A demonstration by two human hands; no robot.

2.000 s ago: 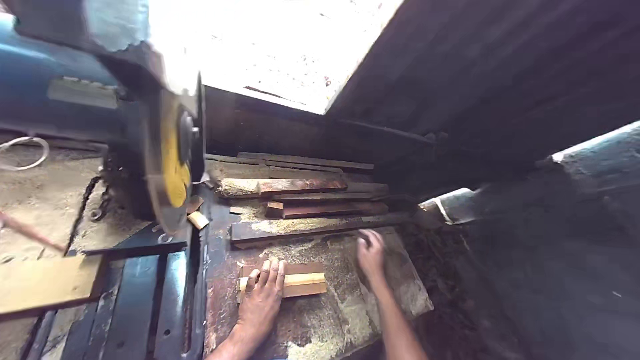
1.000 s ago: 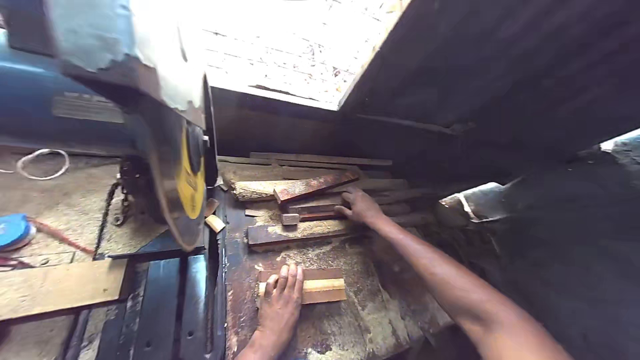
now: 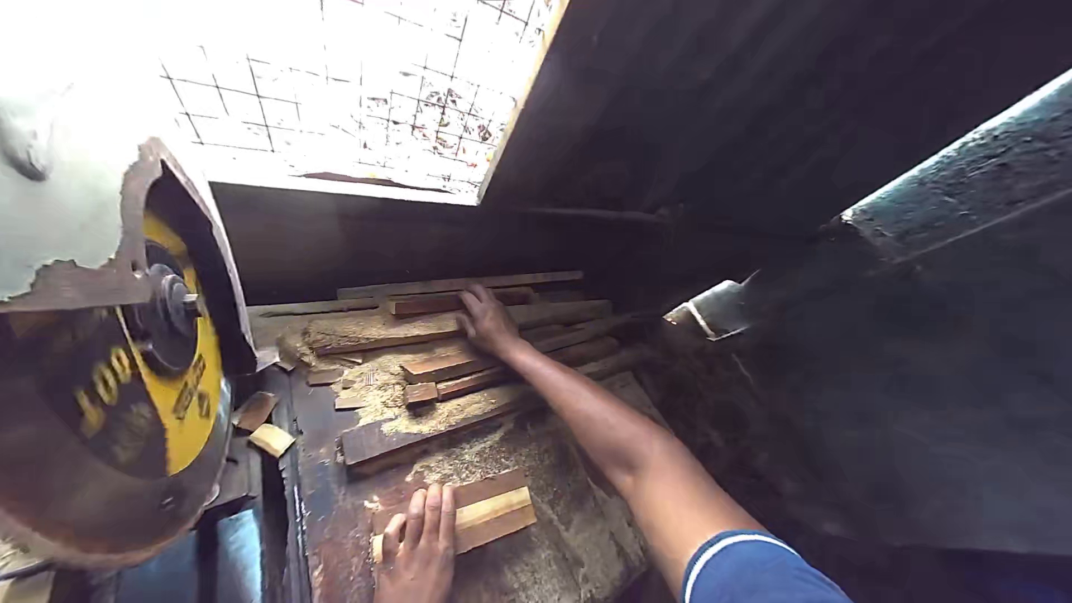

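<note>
My left hand (image 3: 419,536) lies over a short two-toned wood block (image 3: 494,515), fingers bent across its left part, on the sawdust-strewn bench. Farther back, my right hand (image 3: 487,322) reaches over a row of wood strips, its fingers at a reddish-brown strip (image 3: 419,304); whether they grip it is unclear. Below that hand lie a light-ended strip (image 3: 435,364) and a small wood block (image 3: 420,393). A thick dark board (image 3: 377,444) lies between the two hands, with sawdust on it.
A large circular saw blade (image 3: 197,394) with a yellow centre stands at the left under a worn guard (image 3: 84,209). Wood offcuts (image 3: 272,439) lie beside it. Behind the bench is a bright mesh-covered window (image 3: 377,92). A dark wall rises at the right.
My right hand has moved from the nearer strips to the back of the pile. My left hand stays on the block. The view has shifted closer to the blade.
</note>
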